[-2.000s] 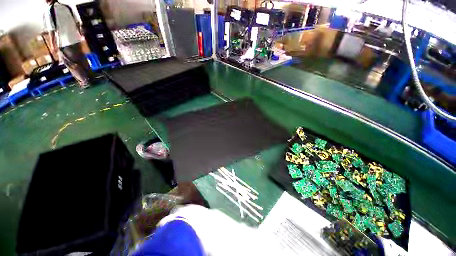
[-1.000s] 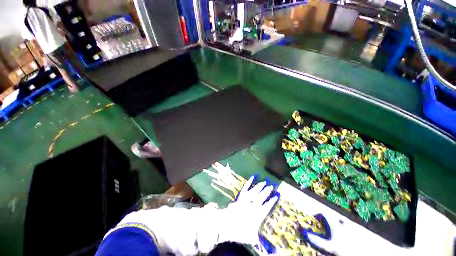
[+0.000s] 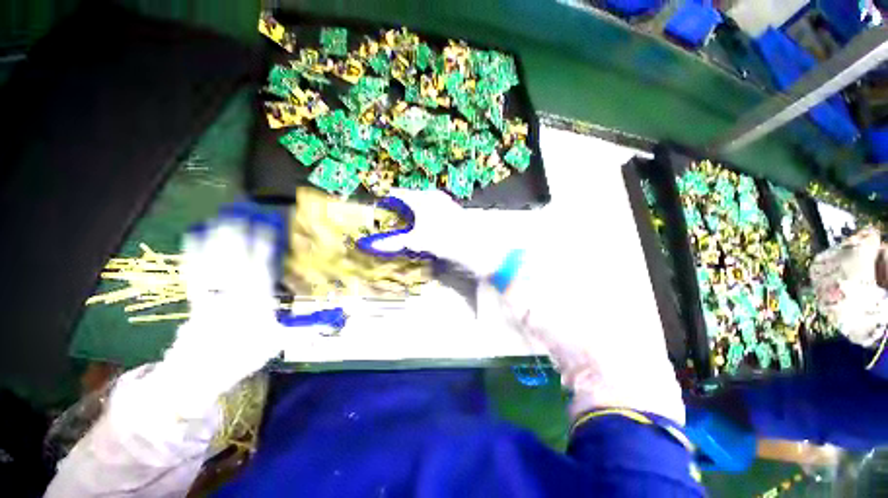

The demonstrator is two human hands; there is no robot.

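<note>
A yellow PCB panel (image 3: 341,248) lies or is held over the white work surface, blurred. My left hand (image 3: 234,258), in a white glove with blue fingertips, holds its left edge. My right hand (image 3: 419,224), gloved the same way, is on its right side; blur hides the exact grip. A black tray (image 3: 533,185) just beyond holds a pile of small circuit boards (image 3: 419,117), green and yellow sides showing. Thin pale break-off strips (image 3: 146,282) lie loose to the left of my left hand.
A large black mat (image 3: 88,146) covers the left. At the right, another black tray (image 3: 672,263) holds more boards, and another person's gloved hand (image 3: 852,282) is beside it. A metal rail and blue bins (image 3: 808,88) are at the upper right. A waste bag is below the bench edge.
The view has turned right and down. My left hand has moved off the strips' side to the panel's left edge. My right hand and forearm are now fully seen; the neighbouring tray has come into view.
</note>
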